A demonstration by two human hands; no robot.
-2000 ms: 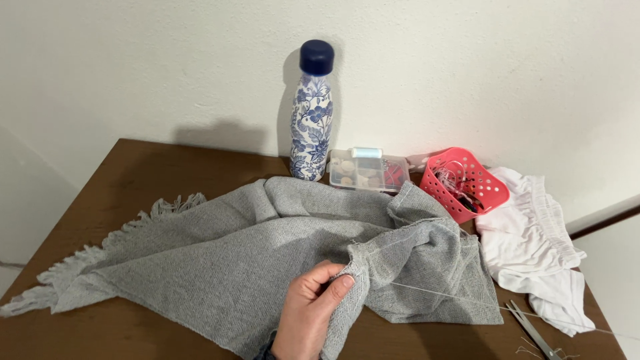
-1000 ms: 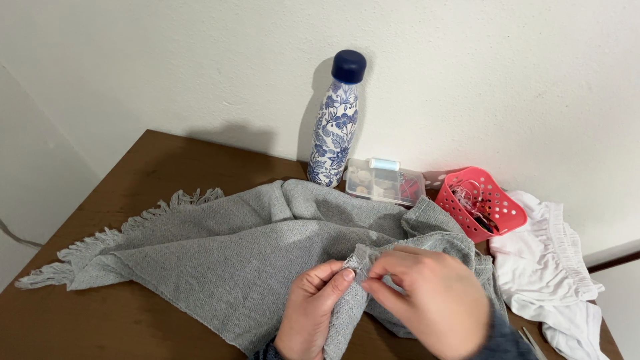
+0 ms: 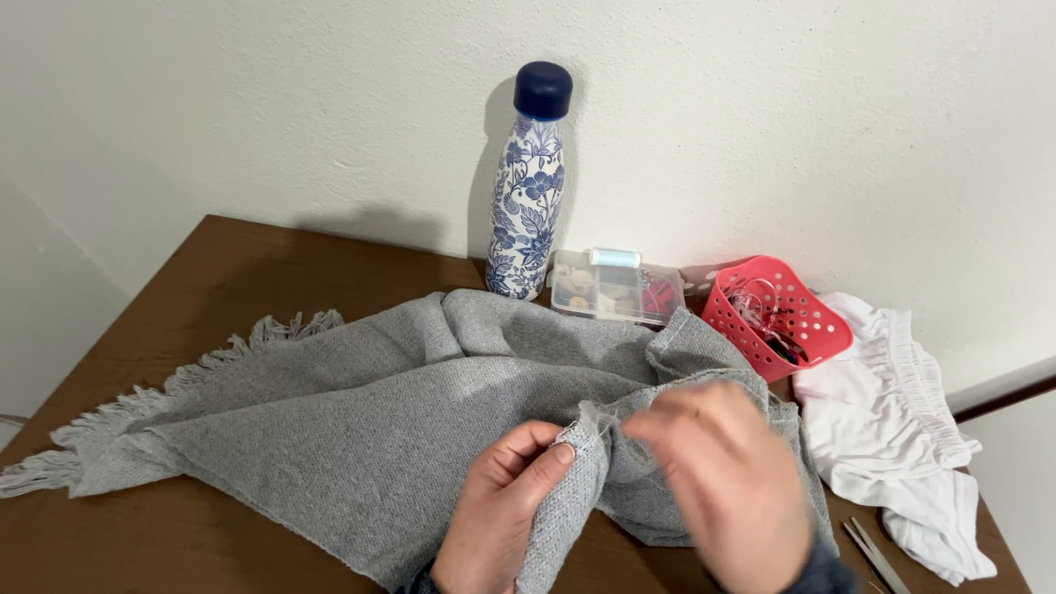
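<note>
A grey woven cloth (image 3: 330,445) with a fringed end lies spread in folds over the brown table. My left hand (image 3: 507,499) pinches a folded edge of it between thumb and fingers, near the cloth's right part. Just right of that edge is my right hand (image 3: 726,478), blurred, with thumb and fingertips drawn together close to the fabric. Whether a needle or thread is between its fingers cannot be made out. Light loose threads show at the pinched edge.
A blue-and-white floral bottle (image 3: 528,206) stands by the wall, beside a clear compartment box (image 3: 610,301) topped by a pale blue thread spool (image 3: 615,257). Further right are a red perforated basket (image 3: 775,318), a white elastic-waisted garment (image 3: 895,412) and metal scissors (image 3: 876,557), partly out of frame.
My right hand, out of view two seconds ago, came in by one second ago and stays at the cloth's edge. My left hand keeps its hold.
</note>
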